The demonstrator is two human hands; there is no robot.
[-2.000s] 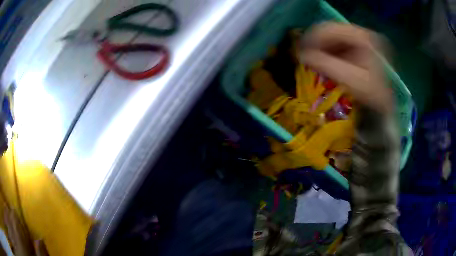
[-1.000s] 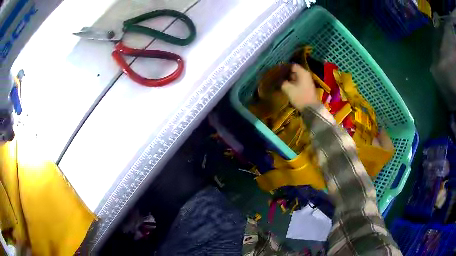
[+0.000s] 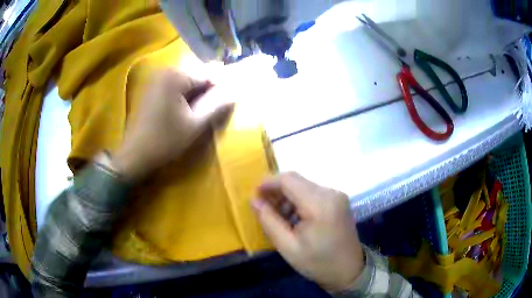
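A large mustard-yellow cloth (image 3: 175, 215) lies on the white machine table and hangs over its front edge. A narrow yellow strip or folded edge (image 3: 242, 169) runs along its right side. My left hand (image 3: 166, 113) is blurred and lies on the cloth just below the needle area, its fingertips near the strip's upper end. My right hand (image 3: 306, 227) is at the strip's lower right edge, thumb and forefinger nearly together; whether they pinch the cloth is unclear. The sewing machine head (image 3: 239, 26) is above, with its needle area in glare.
Scissors with a red and a green handle (image 3: 423, 110) lie on the table (image 3: 332, 169) to the right. A turquoise basket (image 3: 519, 192) with yellow and red scraps stands below the table at lower right. More yellow cloth (image 3: 111, 35) is bunched at upper left.
The view has swung left to the machine and cloth. My right hand has left the scrap basket and is now at the yellow cloth. My left hand is now fully visible on the cloth.
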